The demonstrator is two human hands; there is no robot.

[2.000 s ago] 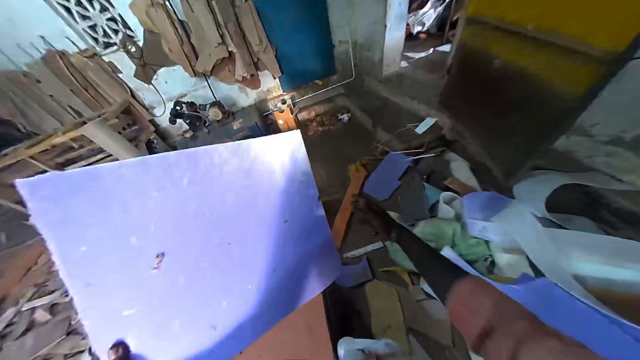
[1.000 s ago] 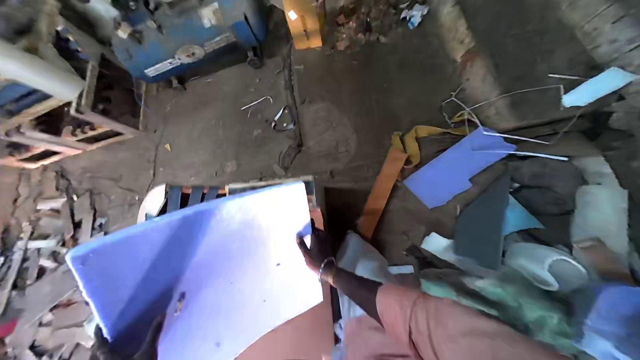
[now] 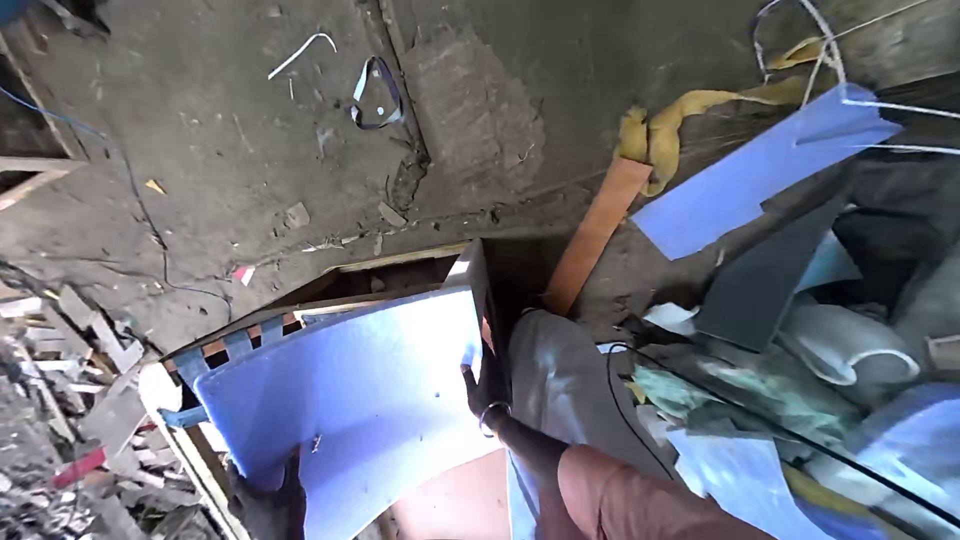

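A blue-violet foam sheet (image 3: 360, 375) lies bent over a wooden frame (image 3: 405, 259) strung with webbing straps (image 3: 238, 343). My right hand (image 3: 489, 386), with a bangle at the wrist, grips the sheet's right edge, thumb on its upper face. At the lower left, my left hand (image 3: 274, 495) is dark and partly hidden by the sheet, whose edge folds around it; it holds the sheet there. A pinkish-orange panel (image 3: 454, 499) shows beneath the sheet's lower edge, close to my right forearm.
Scraps (image 3: 97, 420) pile up at the left. An orange strip (image 3: 600, 232), yellow webbing (image 3: 694, 105), a blue-violet offcut (image 3: 750, 180) and a dark board (image 3: 769, 277) lie at the right, near green plastic sheeting (image 3: 750, 386). A black cable (image 3: 795, 435) crosses the lower right.
The view has tilted down and closer. My right hand, apart from the sheet two seconds ago, now grips its right edge. The sheet, flatter earlier, is bent over the frame.
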